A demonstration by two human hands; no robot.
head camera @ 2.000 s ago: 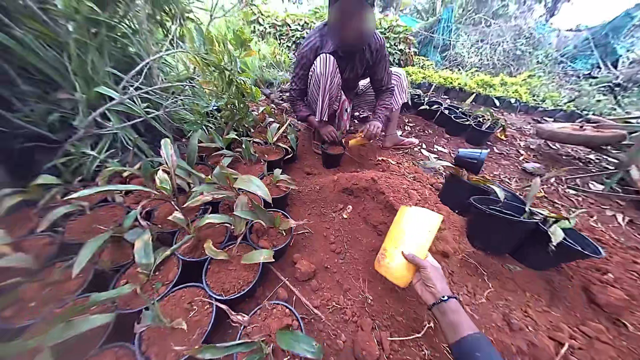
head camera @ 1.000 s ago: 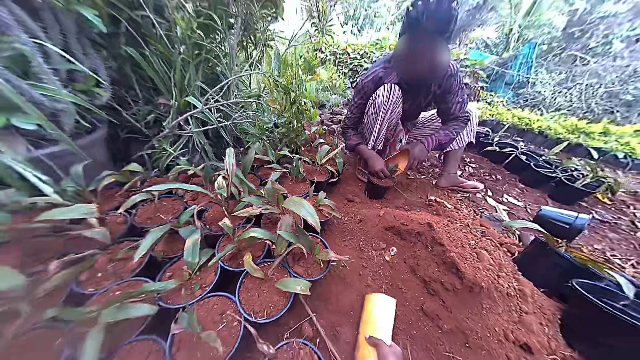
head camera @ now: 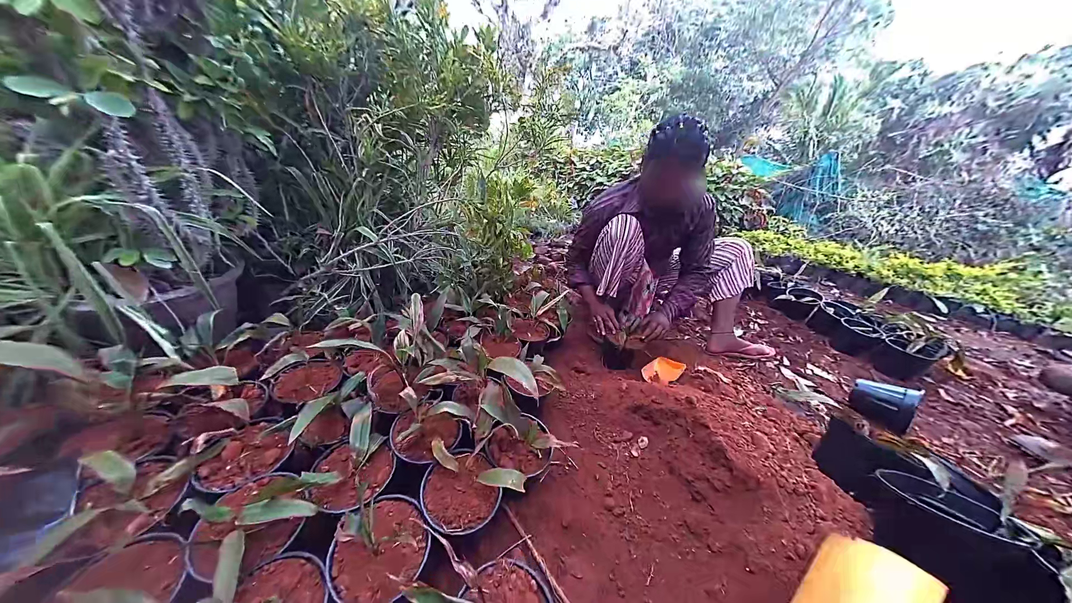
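At the bottom right edge a yellow plastic scoop (head camera: 867, 574) shows in part; whatever holds it is below the frame. Neither my left hand nor my right hand can be seen. The scoop's visible end is beside a mound of loose red soil (head camera: 703, 469) and near a large black pot (head camera: 946, 536). Left of the mound, many black pots filled with red soil (head camera: 461, 494) hold young leafy plants (head camera: 507, 373). Across the mound a co-worker has both hands at a small black pot (head camera: 618, 356) with a seedling. An orange-yellow scoop (head camera: 663, 370) lies on the soil beside that pot.
The co-worker (head camera: 662, 234) squats beyond the mound. A small dark pot (head camera: 886, 404) lies tipped on its side at the right, above the large black pots. More potted plants (head camera: 909, 352) line the right side. Dense shrubs (head camera: 377, 151) rise at the left and back.
The yellow scoop has shifted toward the bottom right, and the hand on it has left the view. The co-worker's scoop, earlier held over the small pot, now lies on the soil.
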